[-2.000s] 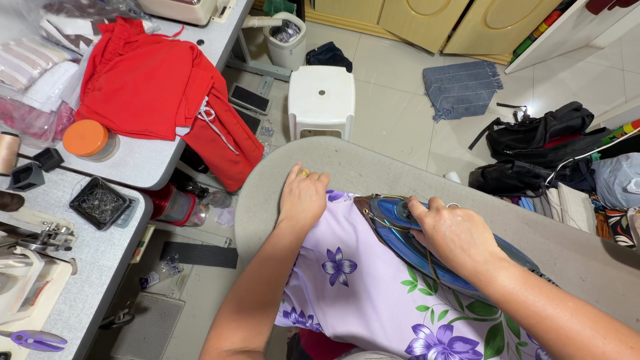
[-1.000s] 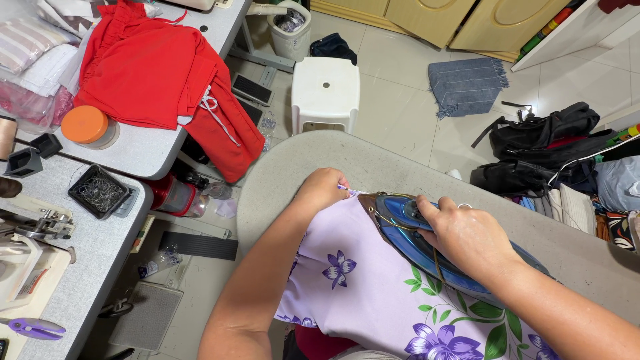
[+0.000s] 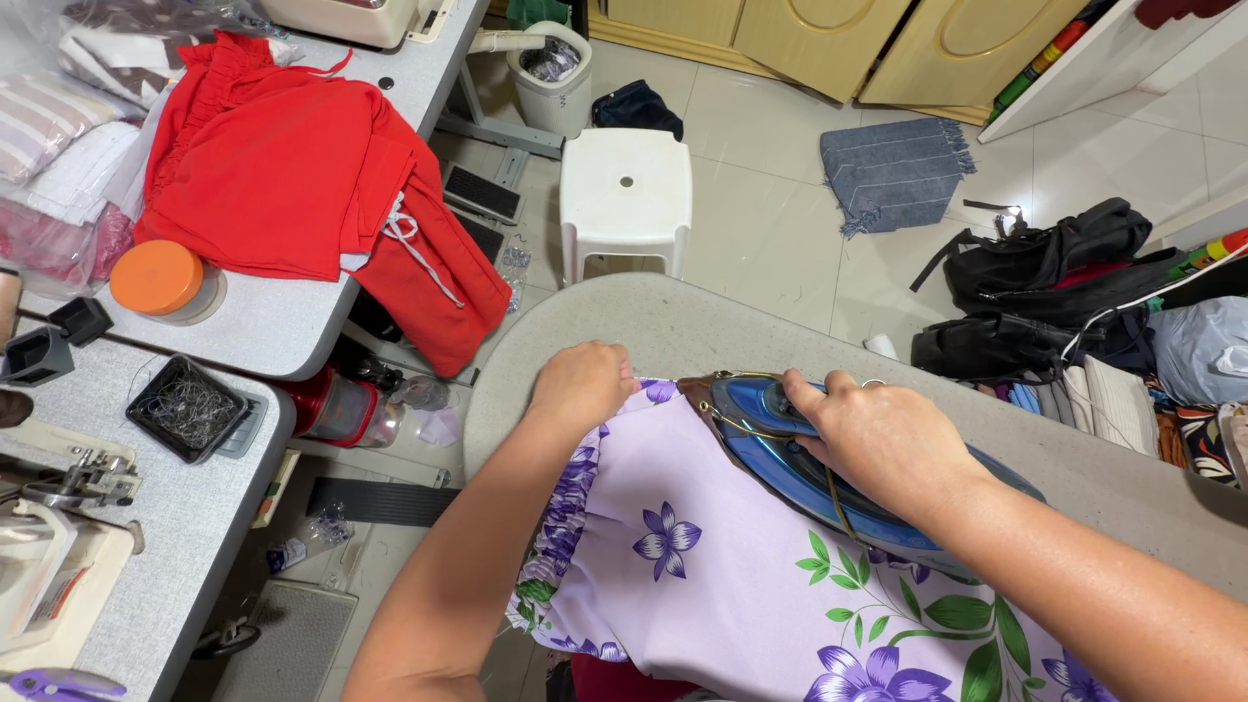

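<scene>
A lilac floral garment [image 3: 721, 526] with purple flowers, green leaves and a gathered elastic edge lies over the rounded end of a grey ironing board [image 3: 624, 302]. My left hand [image 3: 585, 385] pinches the garment's upper corner near the board's end. A blue clothes iron [image 3: 780, 463] rests on the cloth to the right of that hand, its tip pointing to the upper left. My right hand [image 3: 877, 439] grips the iron's handle from above, with a ring on one finger. The palm side of each hand is hidden.
Left of the board, tables [image 3: 322, 331] hold red garments [image 3: 283, 166], an orange-lidded jar [image 3: 161, 283], a black tray of pins [image 3: 185, 408] and purple-handled snips [image 3: 63, 685]. Beyond stand a white stool [image 3: 626, 195] and a bin [image 3: 554, 83]. Black bags [image 3: 1053, 253] and folded cloth [image 3: 1116, 405] lie right.
My left hand has shifted on the garment's corner, and the gathered edge shows more than one second ago. My right hand stays on the iron, which has hardly moved.
</scene>
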